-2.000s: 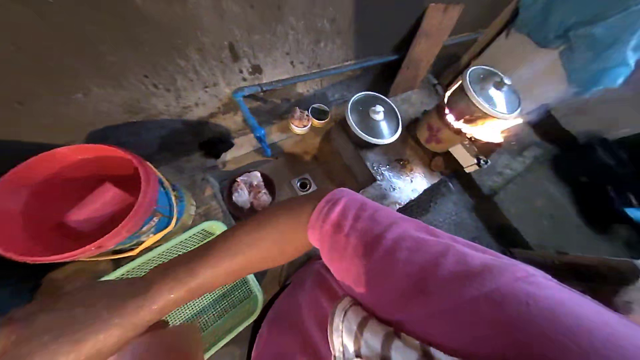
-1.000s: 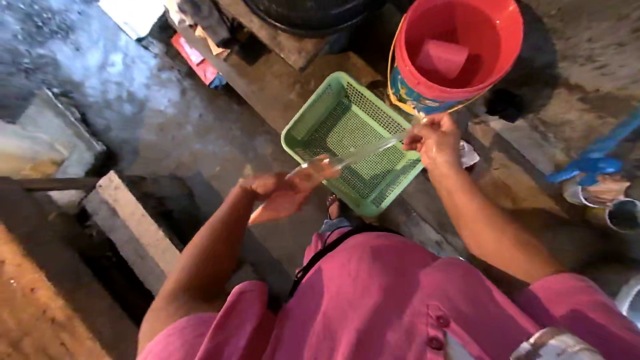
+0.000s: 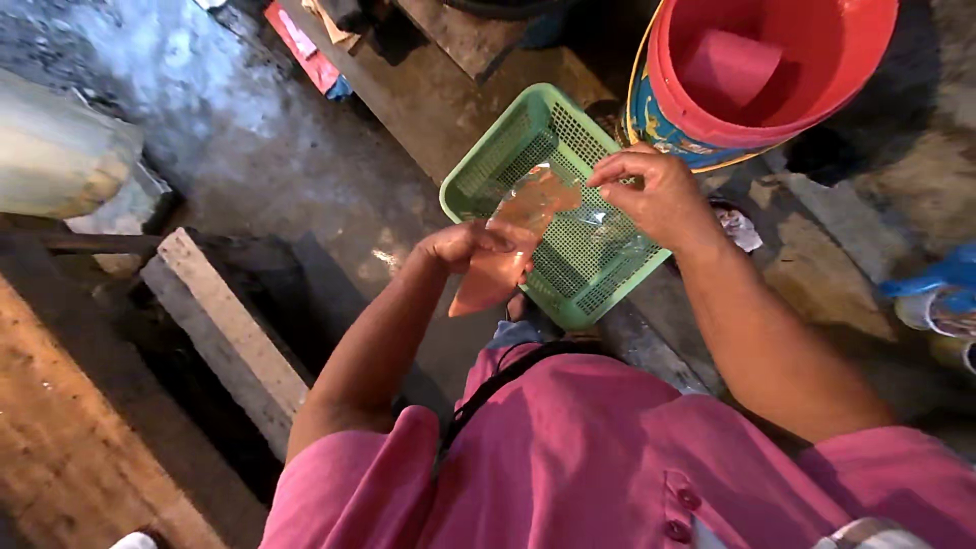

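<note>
My left hand (image 3: 476, 248) grips a clear plastic bag (image 3: 496, 278) holding something orange-brown, perhaps a powder or liquid. The bag's upper part lies over the green plastic basket (image 3: 488, 152), which has mesh sides and base. With thumb and fingertips close together, my right hand (image 3: 648, 183) is at the basket's right side, by the clear loose end of the bag; whether it pinches the film cannot be told. Beyond that hand stands a red plastic bucket (image 3: 839, 99) with a pink object (image 3: 728, 69) inside, next to or within a blue patterned pail (image 3: 679, 141) with a yellow handle.
Wooden boards (image 3: 236, 313) and an orange-brown wooden surface (image 3: 69, 427) lie at the left. A pale rounded container (image 3: 61, 152) is at the upper left. Small containers (image 3: 949, 309) and a blue plastic piece (image 3: 938, 271) sit at the right. A dark bowl with pale contents (image 3: 736, 229) is beyond my right forearm.
The view has swung from the stove area to the basket. Since one second ago, the bag, then stretched between both hands, has become slack and bunched, its upper part spread over the basket.
</note>
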